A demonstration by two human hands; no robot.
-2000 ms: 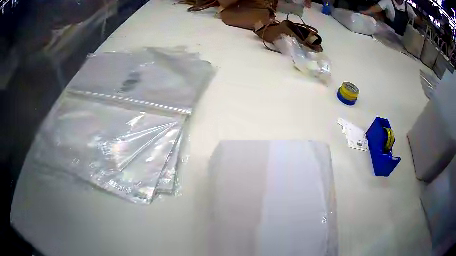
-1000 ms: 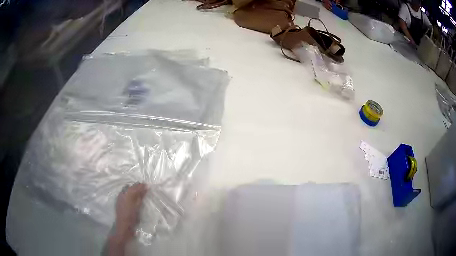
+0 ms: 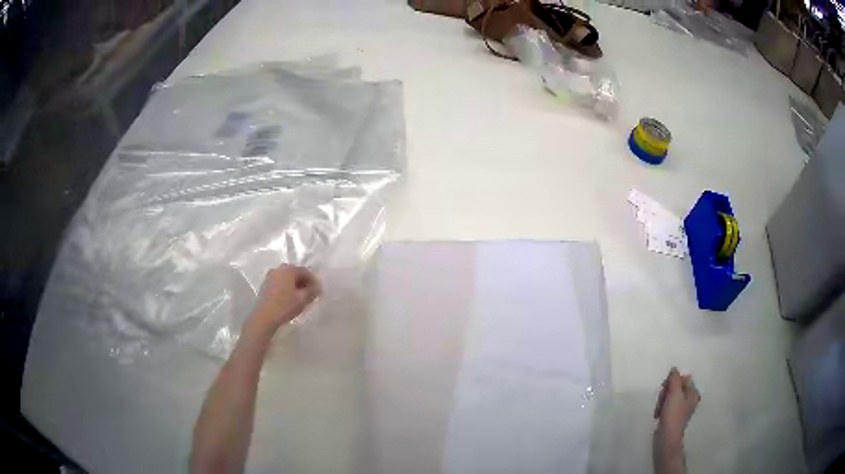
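Observation:
Clear polybags [image 3: 250, 222] lie in a stack at the left of the table, with small dark print near the top. My left hand [image 3: 289, 292] pinches the near right part of the top polybag. A flat wrapped handbag [image 3: 482, 361], whitish and light grey with a shiny plastic edge at its right, lies in front of me. My right hand [image 3: 678, 396] is at the right of the wrapped handbag, apart from it, fingers bunched; whether it holds anything is too blurred to tell.
A blue tape dispenser [image 3: 715, 250] stands at the right beside barcode labels [image 3: 660, 225]. Spare tape rolls [image 3: 650, 141] stand beyond. Crumpled plastic [image 3: 579, 83] and brown bags [image 3: 533, 26] lie at the far side. Whitish boxy items [image 3: 815, 231] stand at the right edge.
My left hand came in over the polybags, then moved up and right with the top bag's film. My right hand has come into view. The top bag has shifted and looks more rumpled.

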